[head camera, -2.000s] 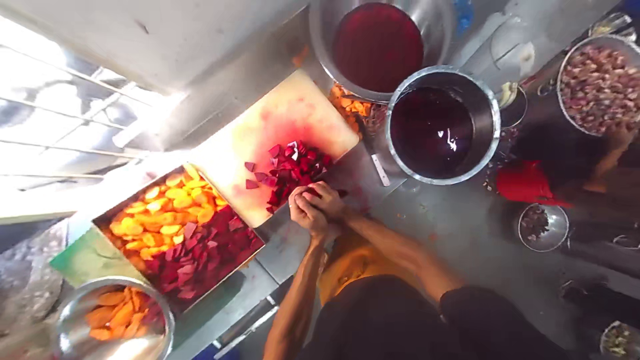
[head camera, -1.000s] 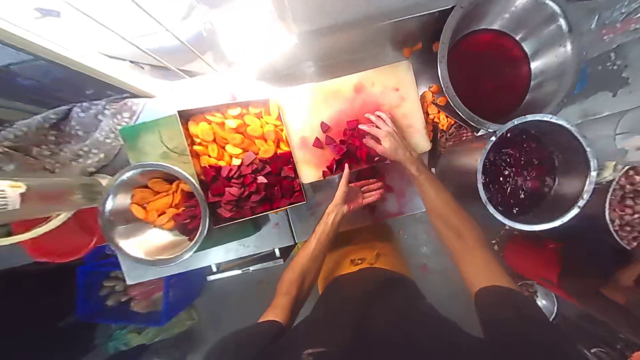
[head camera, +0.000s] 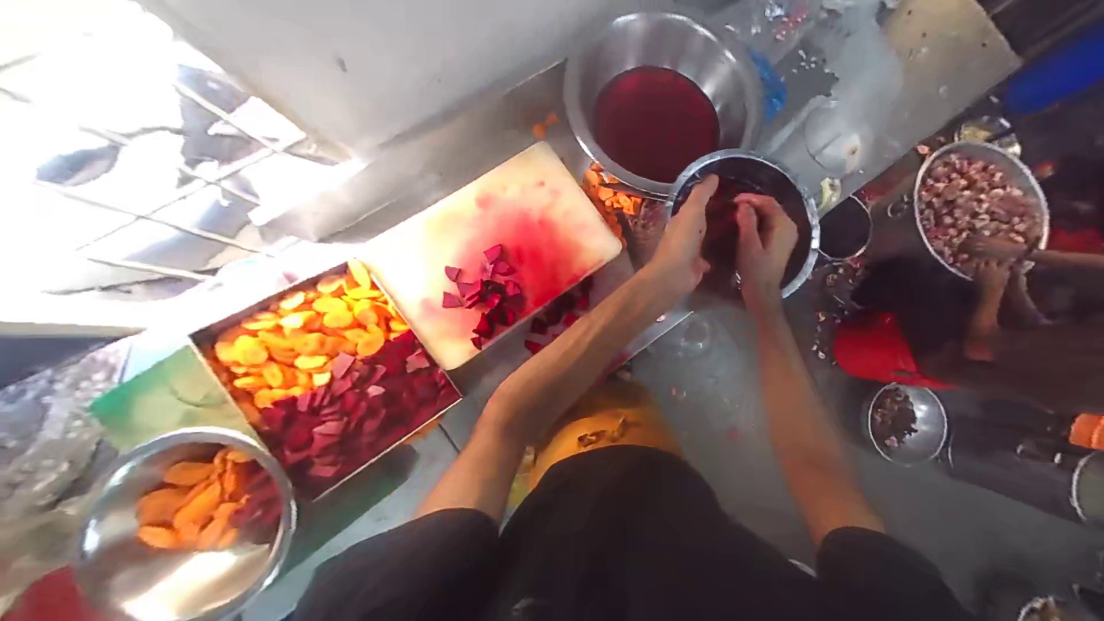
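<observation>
Both hands are at the mouth of a metal pot (head camera: 811, 259) that holds dark liquid. My left hand (head camera: 686, 228) reaches over its left rim, fingers pointing into it; whether it holds anything is hidden. My right hand (head camera: 763, 237) is inside the rim with bent fingers, and what lies under them is too dark to tell. To the left, cut beetroot pieces (head camera: 487, 293) lie on a white, red-stained cutting board (head camera: 526, 198). More dark red pieces lie along the board's near edge, partly behind my left forearm.
A steel bowl of red liquid (head camera: 660, 121) touches the pot. A tray (head camera: 388, 461) holds sliced carrots and beetroot; a steel bowl of carrot pieces (head camera: 103, 509) stands beside it. Carrot scraps (head camera: 614, 194) lie between board and bowl. At right, another person's hands (head camera: 992, 267) touch a basin of chopped pieces (head camera: 1046, 207).
Both hands have moved from the beetroot on the board to the pot on the right. Fewer beetroot pieces show on the board. The view has turned.
</observation>
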